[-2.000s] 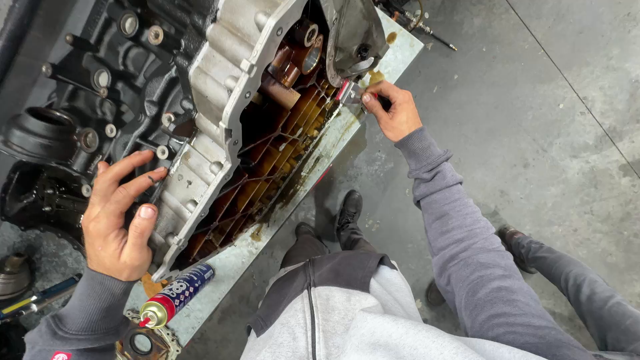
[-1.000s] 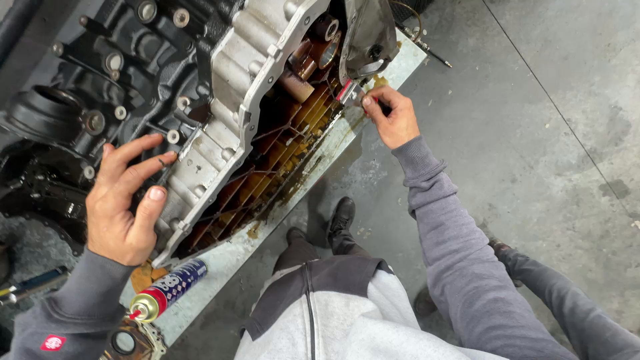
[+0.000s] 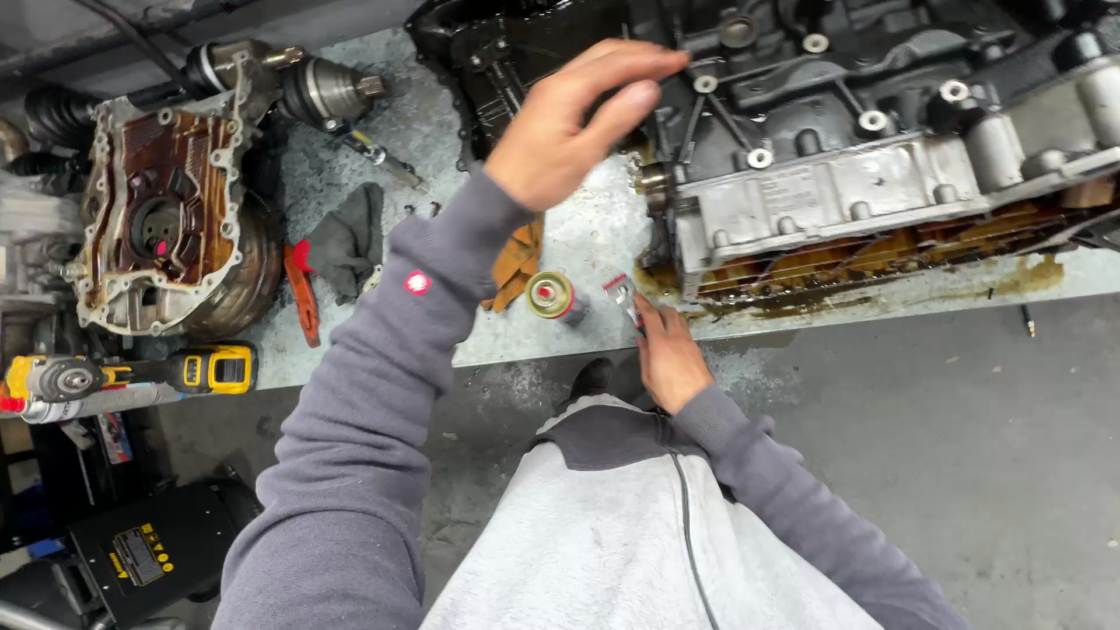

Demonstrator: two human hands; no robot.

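Raised over the bench, my left hand (image 3: 577, 118) holds nothing, its fingers apart and their tips beside the black part of the engine block (image 3: 787, 197). My right hand (image 3: 672, 352), at the bench's front edge, grips a scraper (image 3: 623, 296) with a flat metal head and a partly hidden handle. The scraper lies close to the block's left end, where brown oil is spread on the metal. An aerosol can (image 3: 550, 296) stands upright left of the scraper, seen from above. Orange-brown gloves (image 3: 516, 262) lie behind the can, partly hidden by my left sleeve.
The metal workbench (image 3: 394, 337) also bears an oily housing (image 3: 162, 219), an axle joint (image 3: 328, 92), a dark grey glove (image 3: 348, 241), an orange-red tool (image 3: 302, 293) and a yellow cordless impact wrench (image 3: 131, 372). A black machine (image 3: 144, 551) stands on the floor at lower left.
The view has swung left along the bench. My left hand has come off the block's edge. My right hand, with the scraper, has moved from the block's far end to near the aerosol can, which now stands upright.
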